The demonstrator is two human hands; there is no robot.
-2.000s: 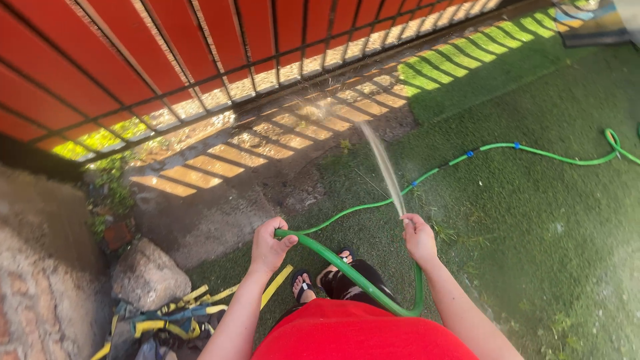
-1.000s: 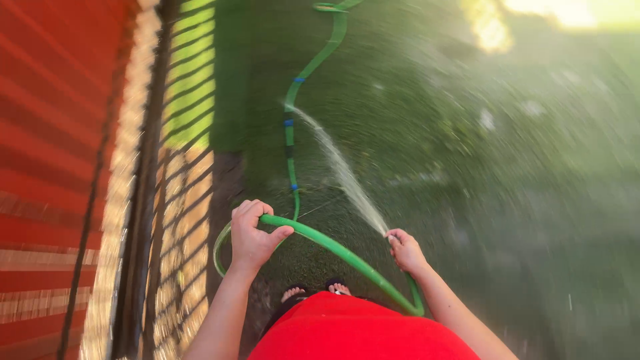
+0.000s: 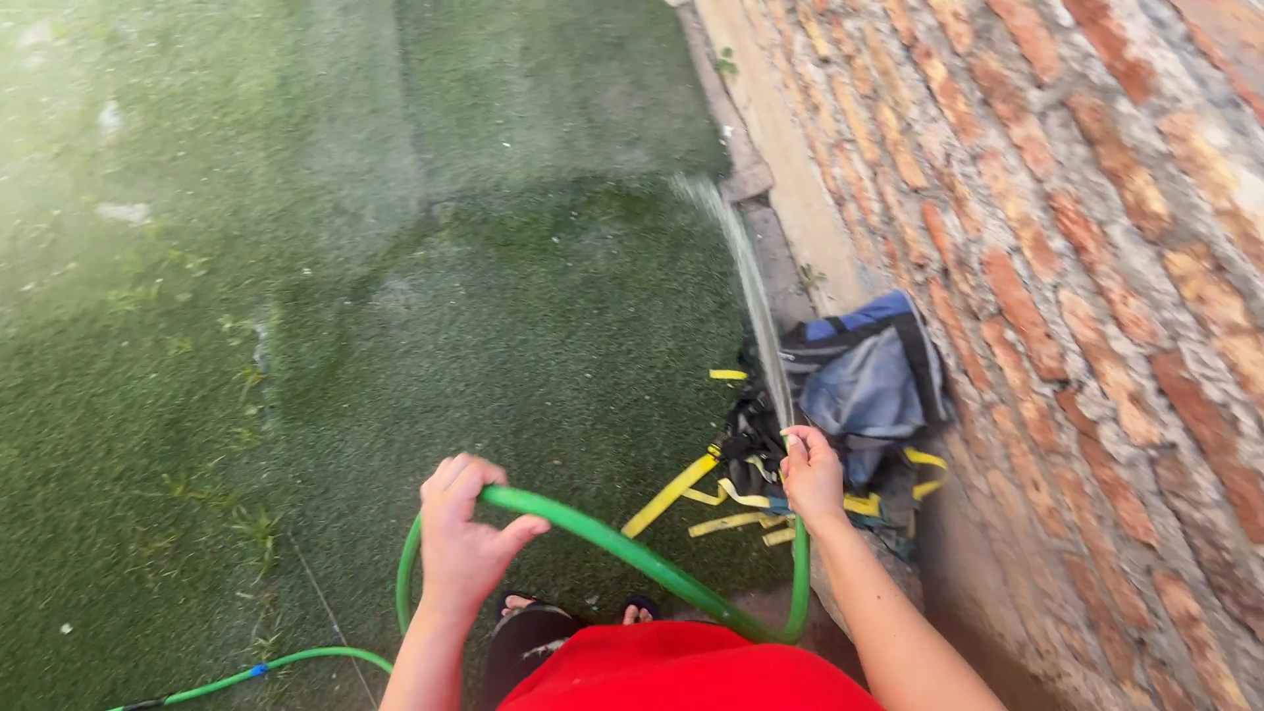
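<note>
A green garden hose [image 3: 632, 553] loops across the front of my red shirt. My left hand [image 3: 469, 528] grips a length of it, thumb pointing right. At the hose's outlet end, my right hand [image 3: 813, 474] pinches the tip with the fingers. A stream of water [image 3: 752, 286] shoots from there up the view and lands at the edge of the artificial grass [image 3: 553, 326], near the wall's base. Behind my right hand lies a blue and grey fabric bag [image 3: 869, 375] with black parts and yellow straps [image 3: 671, 492].
A rough brick wall [image 3: 1066, 286] with a concrete footing [image 3: 790, 168] runs along the right. More hose [image 3: 296, 656], with a blue band, trails at lower left. Weeds [image 3: 259, 533] poke through the turf. My sandalled feet [image 3: 640, 608] stand just beyond the shirt.
The view has swung widely, from the red fence to the brick wall and bag. Both hands still hold the hose, and the water now lands beside the wall.
</note>
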